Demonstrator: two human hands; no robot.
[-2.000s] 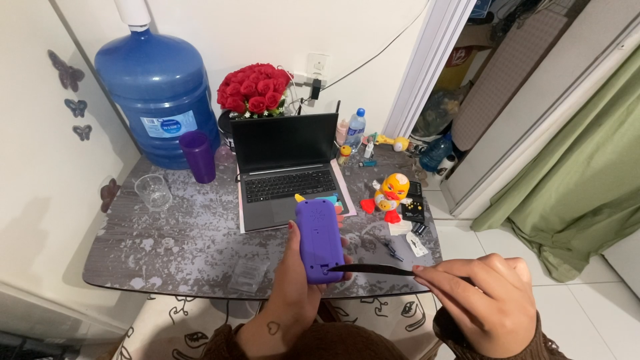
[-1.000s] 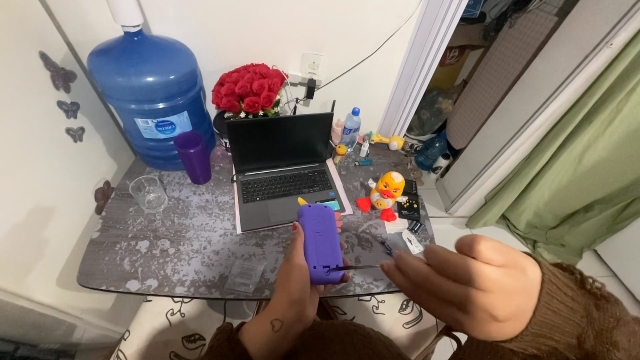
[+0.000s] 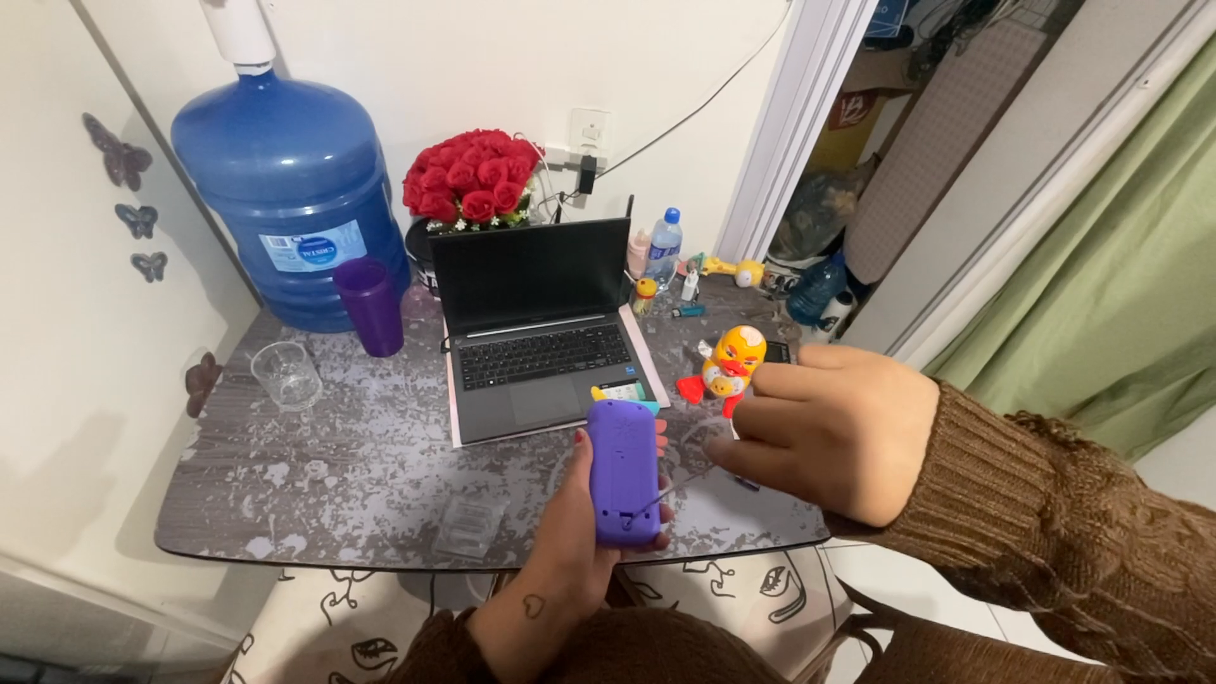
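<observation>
My left hand (image 3: 570, 522) grips a purple plastic handheld device (image 3: 623, 465) with its back toward me, above the table's front edge. From the right, my right hand (image 3: 826, 432) holds a thin tool (image 3: 679, 483), its tip at a small slot near the device's lower end. The tool is blurred, so its kind cannot be told. Just beyond the device lies an open laptop (image 3: 541, 366). A yellow duck toy (image 3: 736, 361) with red feet stands behind my right hand, which partly hides it and a dark item beside it.
A blue water jug (image 3: 285, 190), a purple cup (image 3: 369, 309) and a clear glass (image 3: 287, 375) stand at the left. Red roses (image 3: 475, 176) are behind the laptop. A small water bottle (image 3: 665, 242) stands at the back right. A clear plastic package (image 3: 470, 524) lies near the front edge.
Two seconds ago a dark, thin tool showed plainly in my right hand; now the hand is turned knuckles up and hides most of it. My left hand keeps the device in about the same place.
</observation>
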